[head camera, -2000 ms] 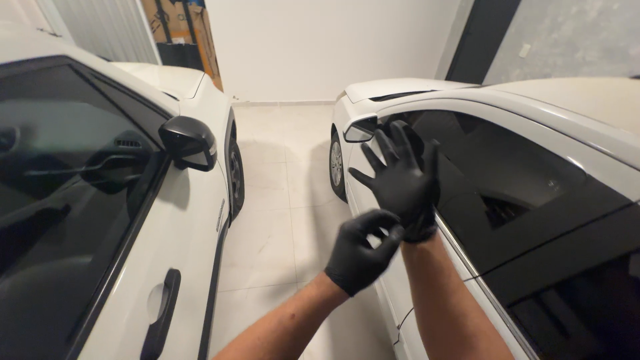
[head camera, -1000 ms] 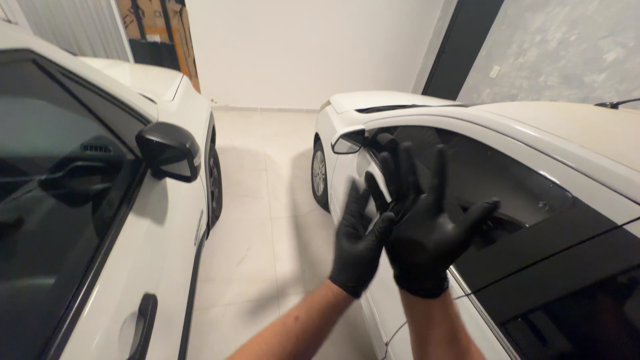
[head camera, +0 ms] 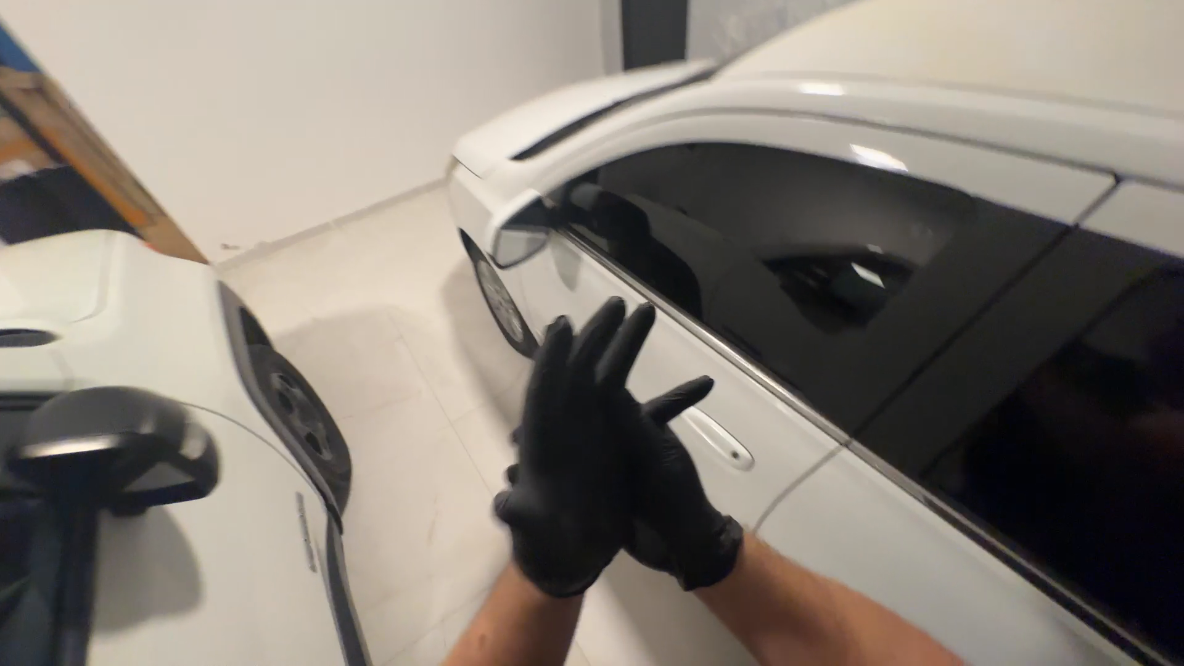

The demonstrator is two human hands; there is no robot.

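Both hands wear black gloves and are brought together in front of the white car on the right. My left hand (head camera: pixel 566 481) lies nearer the camera, its long fingers pointing up, and no object shows in it. Behind it and to its right, my right hand (head camera: pixel 671 490) touches it, partly hidden. A thumb sticks out at the upper right. Dark fingertips show along the left edge of my left hand; whose they are is hard to tell. The car's door handle (head camera: pixel 721 439) appears just right of the hands, and its side mirror (head camera: pixel 521 236) above them.
At left stands another white car with a black side mirror (head camera: pixel 116 444) and a dark front wheel (head camera: pixel 301 407). Pale tiled floor (head camera: pixel 407 370) runs between the cars to a white wall (head camera: pixel 305 102). A wooden frame (head camera: pixel 88 157) with dark material is at the upper left.
The gloved hands, spread and partly apart a second ago, are now pressed together and overlapping. The view has turned right and tilted, closer to the right-hand car.
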